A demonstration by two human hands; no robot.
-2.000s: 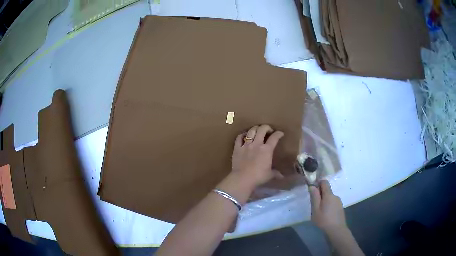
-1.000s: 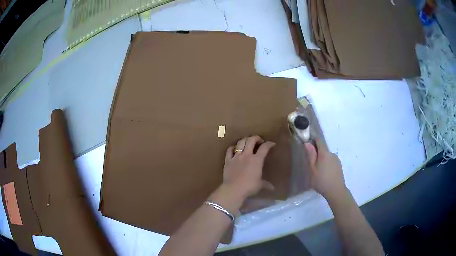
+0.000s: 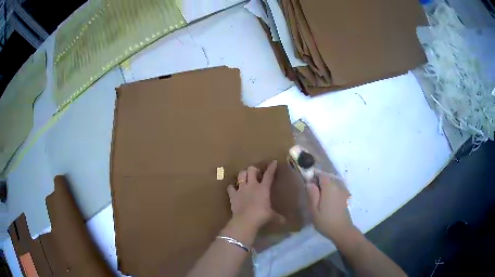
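A large brown panel (image 3: 173, 130) with a notched upper right corner lies flat in front of me, with a small cream sticker (image 3: 220, 173) on it. My left hand (image 3: 251, 197) lies on the panel near its right side, fingers spread, holding nothing. My right hand (image 3: 328, 203) grips a hammer (image 3: 304, 160) with a pale head and dark round face, at the panel's right edge. Most of the handle is hidden in my hand. A slab in clear plastic (image 3: 320, 149) shows under and beside that edge.
A thick stack of brown panels (image 3: 363, 43) lies at the upper right, with whitish shreds (image 3: 461, 76) beyond it. Yellow ribbed panels (image 3: 114, 43) lie at the back left. Brown folded pieces (image 3: 76, 227) with an orange ticket (image 3: 28, 265) lie at the left.
The view has shifted and turned, so the panel and stack appear further left. The hammer stays at the panel's right edge, slightly lower along it than one second ago. My left hand remains spread on the panel.
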